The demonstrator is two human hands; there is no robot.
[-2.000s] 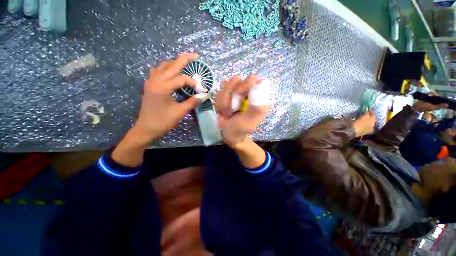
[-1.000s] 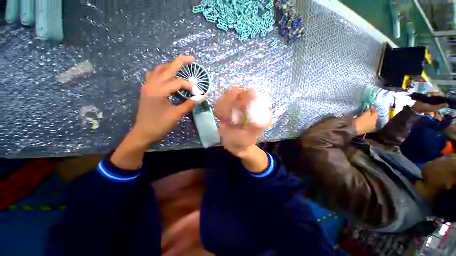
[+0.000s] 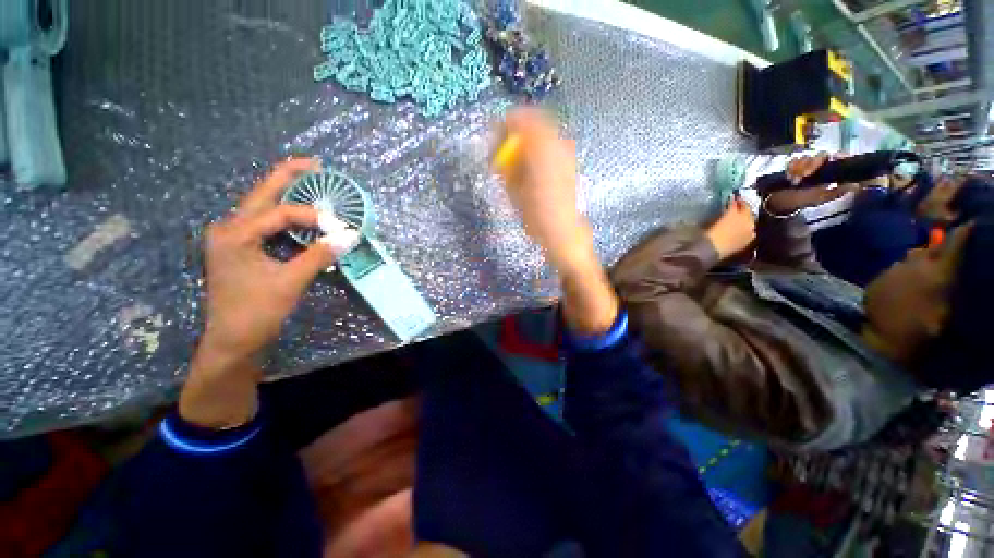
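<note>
A pale teal handheld fan (image 3: 387,286) lies on the bubble wrap, its round spoked head up and left, its handle pointing down-right toward the bench's front edge. My left hand (image 3: 256,262) grips the fan head between thumb and fingers, with white coverings at the tips. My right hand (image 3: 542,180) is blurred, raised right of the fan below the dark parts, and holds a yellow-handled tool (image 3: 508,154); the tool's tip cannot be made out. A heap of small teal parts (image 3: 420,55) lies beyond the hands, beside a pile of small dark metallic parts (image 3: 523,63).
Teal fans (image 3: 33,109) lie at the far left. Tape-like scraps (image 3: 100,242) stick to the bubble wrap at left. A black and yellow device (image 3: 787,100) stands farther right. A neighbouring worker's brown sleeve (image 3: 698,316) is close on the right, with more people beyond.
My right hand has left the fan's neck and moved up and right toward the small parts, showing the yellow tool. The handle is now uncovered. The view has shifted right; my left hand keeps its hold.
</note>
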